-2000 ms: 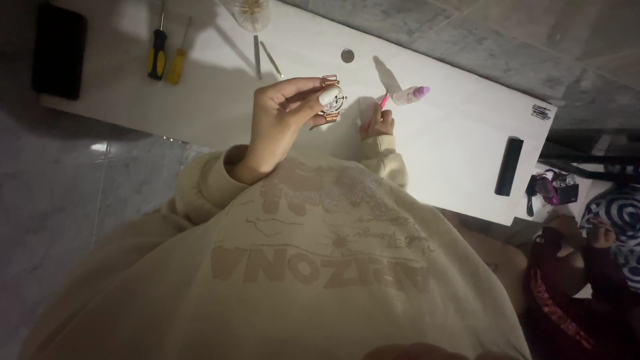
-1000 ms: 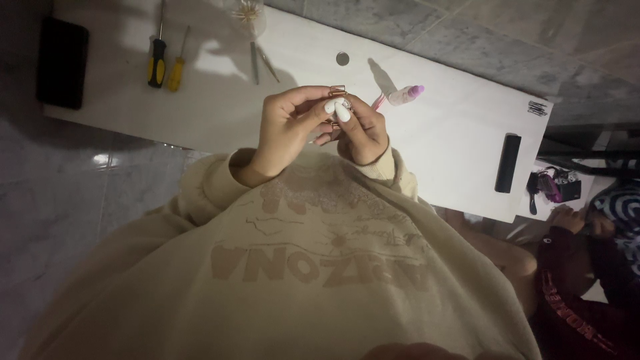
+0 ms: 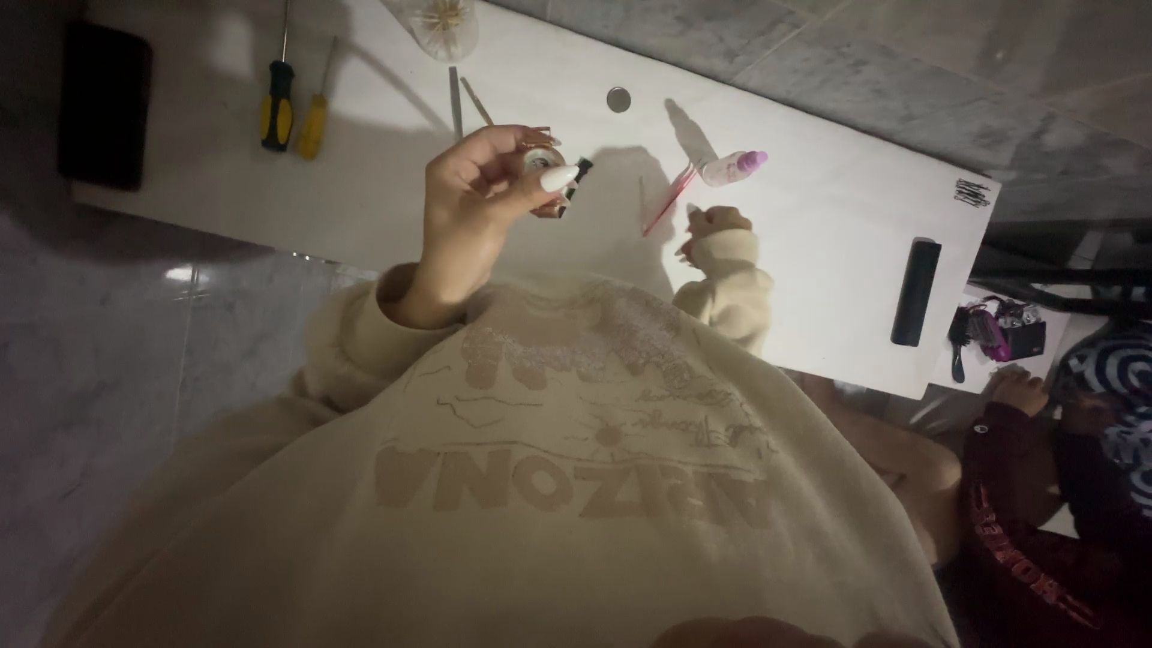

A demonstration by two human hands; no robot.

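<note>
My left hand (image 3: 490, 193) is raised over the white table, its fingers and thumb pinching a small round watch-like piece (image 3: 543, 162) with a pale face and copper-coloured metal parts. A short black part (image 3: 578, 180) shows by the thumb's white nail. My right hand (image 3: 717, 232) is low at the table, fingers curled but apart, with nothing seen in it. Just left of it lies a slim pink tool (image 3: 670, 202), its kind unclear. A small clear bottle with a purple cap (image 3: 733, 168) is above that hand. A round grey metal disc (image 3: 618, 99) lies farther back.
At left are a phone (image 3: 104, 106), a black-and-yellow screwdriver (image 3: 278, 108) and a yellow-handled screwdriver (image 3: 312, 126). Two thin tools (image 3: 456, 103) lie near a clear container of sticks (image 3: 445, 27). A black bar-shaped object (image 3: 916, 292) rests at right. Another person (image 3: 1017, 468) sits at lower right.
My right hand has left the piece where both hands met one second ago, moving right and down beside the pink tool. My left hand still holds the piece, now turned with a black part showing.
</note>
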